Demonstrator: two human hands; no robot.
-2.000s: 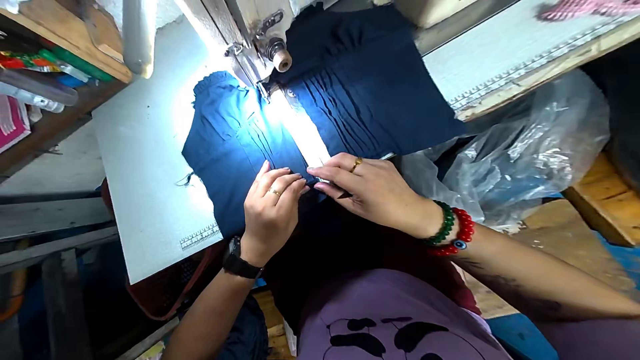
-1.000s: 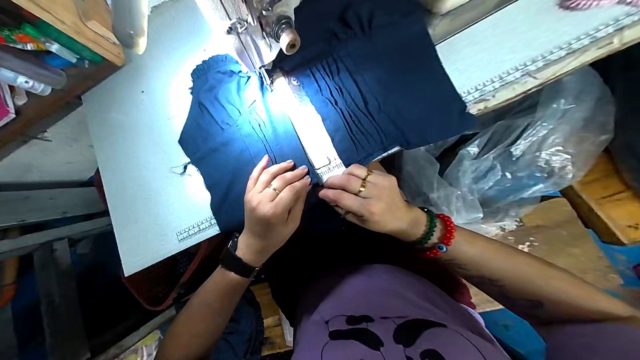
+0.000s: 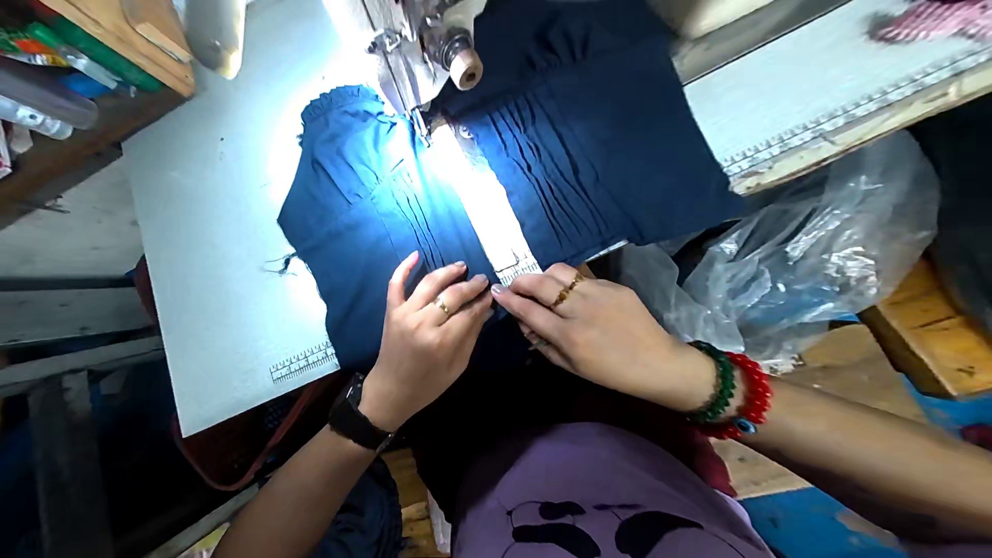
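Note:
Navy fabric with rows of pleats (image 3: 628,147) lies on a white sewing table (image 3: 225,256), spread on both sides of the needle area of a sewing machine (image 3: 418,62). A bright lamp lights the presser foot (image 3: 421,128), which is down near the fabric. My left hand (image 3: 434,333) lies on the left part of the fabric, its fingertips at the near edge. My right hand (image 3: 581,318) pinches the near edge of the fabric, fingertips beside the left ones. Between the fabric parts shows a brightly lit strip with ruler marks (image 3: 518,270).
A wooden shelf (image 3: 167,74) with pens and tubes stands at the upper left. Clear plastic sheeting (image 3: 744,287) hangs right of the table edge. Pink checked cloth (image 3: 934,22) lies at the upper right. A wooden bench (image 3: 938,333) stands at the right.
My right hand's fingers have drawn in at the near fabric edge, and more of the ruler marks show than two seconds ago. Both hands remain on the fabric.

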